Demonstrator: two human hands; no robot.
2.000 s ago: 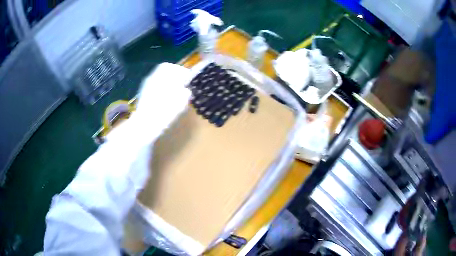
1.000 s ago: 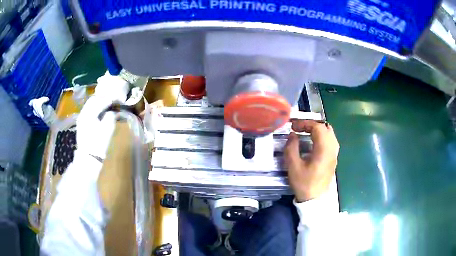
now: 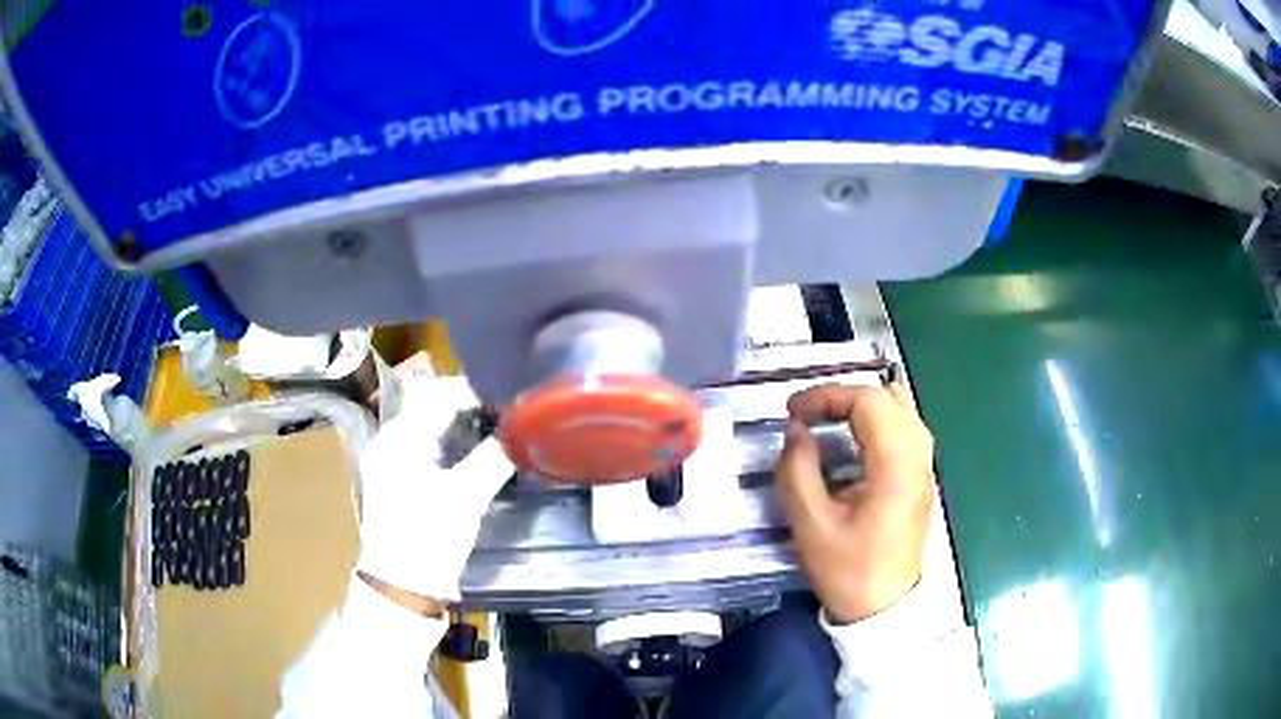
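Note:
A black plastic part (image 3: 665, 487) sits in the white fixture (image 3: 611, 514) on the silver slotted table (image 3: 527, 523). The red-orange disc (image 3: 601, 429) under the blue printer head (image 3: 604, 127) partly hides the fixture. My left hand (image 3: 422, 499), in a white glove, is just left of the disc. Something dark shows at its fingertips, but I cannot tell if it is held. My right hand (image 3: 871, 492), bare, is right of the fixture with thumb and forefinger curled and a gap between them; nothing shows in it.
A lined tray (image 3: 288, 618) with rows of black parts (image 3: 201, 520) is at left. Behind it are a white-topped spray bottle (image 3: 106, 407), a wash bottle (image 3: 204, 351) and white wipes (image 3: 288, 351). Blue crates (image 3: 84, 309) stand at far left. Green floor lies at right.
My left hand has come from above the tray's far edge to beside the fixture. My right hand stays right of the fixture. The view has shifted, showing more of the blue head.

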